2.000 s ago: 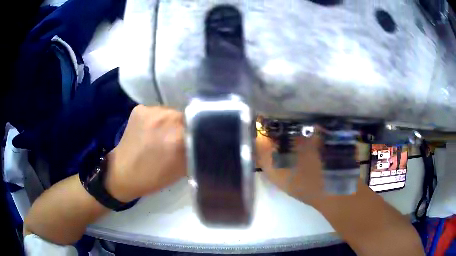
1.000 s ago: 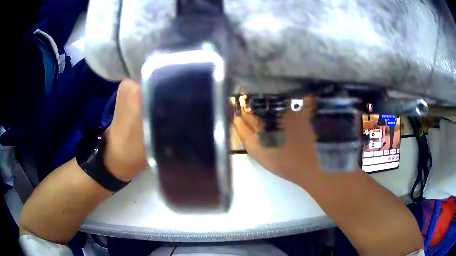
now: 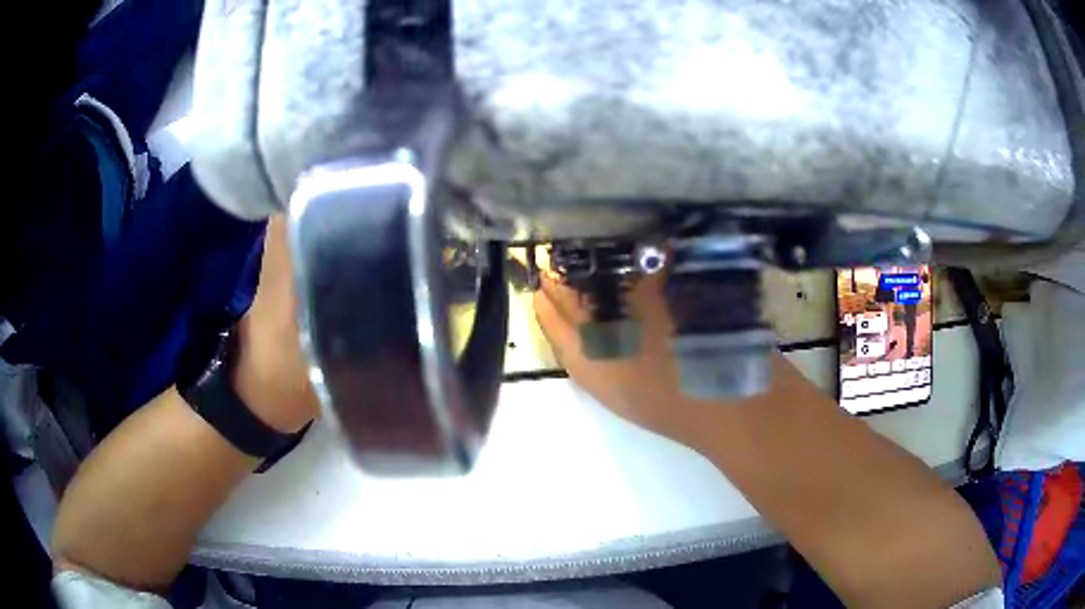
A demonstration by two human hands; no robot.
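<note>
The white sewing machine head (image 3: 666, 107) fills the top of the view. Its shiny thread guard (image 3: 369, 315) looms large at the left, and the round tension assembly (image 3: 720, 315) hangs right of it. My left hand (image 3: 276, 345), with a black band on the wrist, is partly behind the guard beside the navy garment (image 3: 179, 286); its fingers are hidden. My right hand (image 3: 607, 357) reaches up under the head near the lit needle area; its fingertips are mostly hidden behind machine parts. What either hand holds cannot be seen.
A smartphone (image 3: 884, 345) with a bright screen lies on the machine bed at right. Black-handled scissors (image 3: 985, 369) lie beside it. A blue mesh basket (image 3: 1021, 523) with a red-orange item is at lower right. The white table (image 3: 500, 512) has a curved, ruler-marked front edge.
The machine head, guard and phone have shifted left in the view, mostly as the camera moved. My left hand is now more hidden behind the guard. The right hand stays under the head.
</note>
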